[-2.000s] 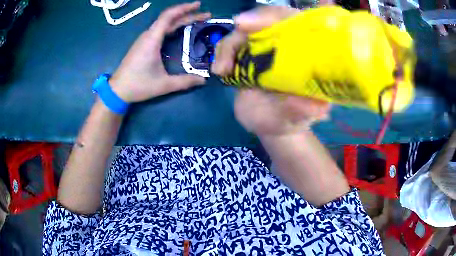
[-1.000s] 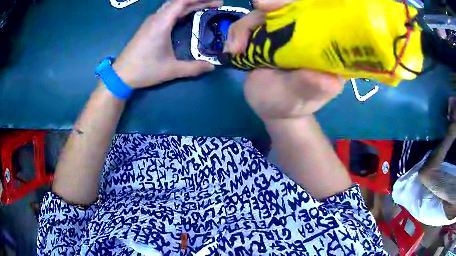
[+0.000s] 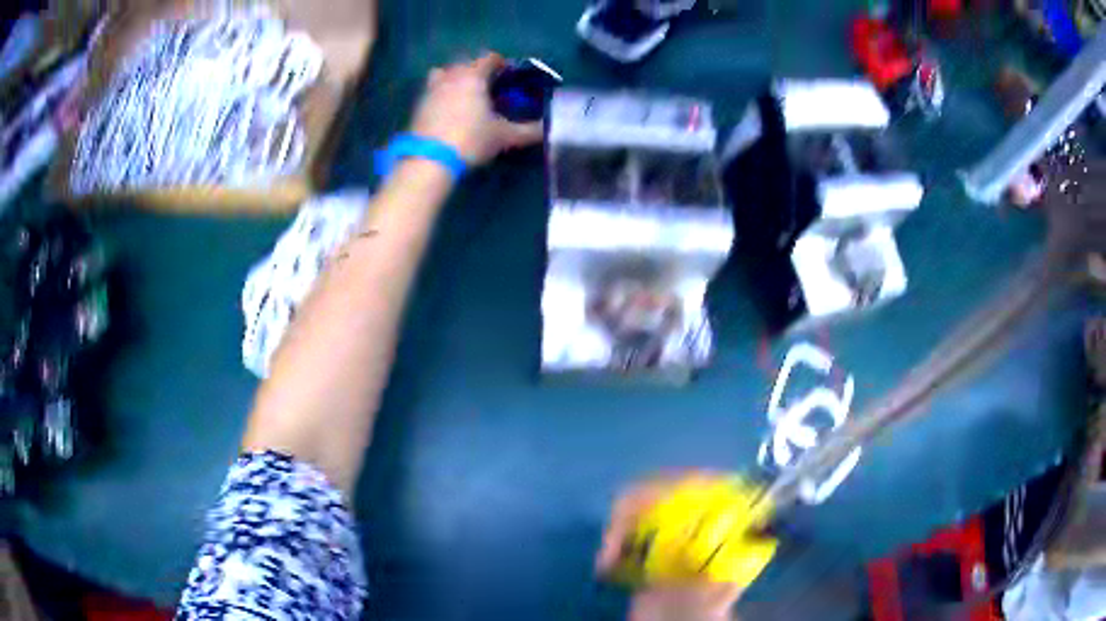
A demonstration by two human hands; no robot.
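Note:
My left hand [image 3: 467,115] is stretched far forward over the dark green bench and holds a dark housing [image 3: 522,92] with a bit of white edge showing. My right hand [image 3: 621,534] is low in the view, blurred and partly cut off by the bottom edge, closed around the yellow electric screwdriver [image 3: 703,530]. A cord runs from the driver to the upper right. The driver's tip is not visible.
Two silver-white screw feeders [image 3: 637,224] [image 3: 849,194] stand at centre and right. Loose white strips [image 3: 810,425] lie near the cord. A white strip pile [image 3: 303,273], a brown-edged parts box [image 3: 206,194] and dark units [image 3: 55,328] are left. Another unit [image 3: 625,30] lies beyond.
The view has shifted up and forward across the bench. My left hand has carried the housing away from the screwdriver to the far side. My right hand and the driver are now apart from it.

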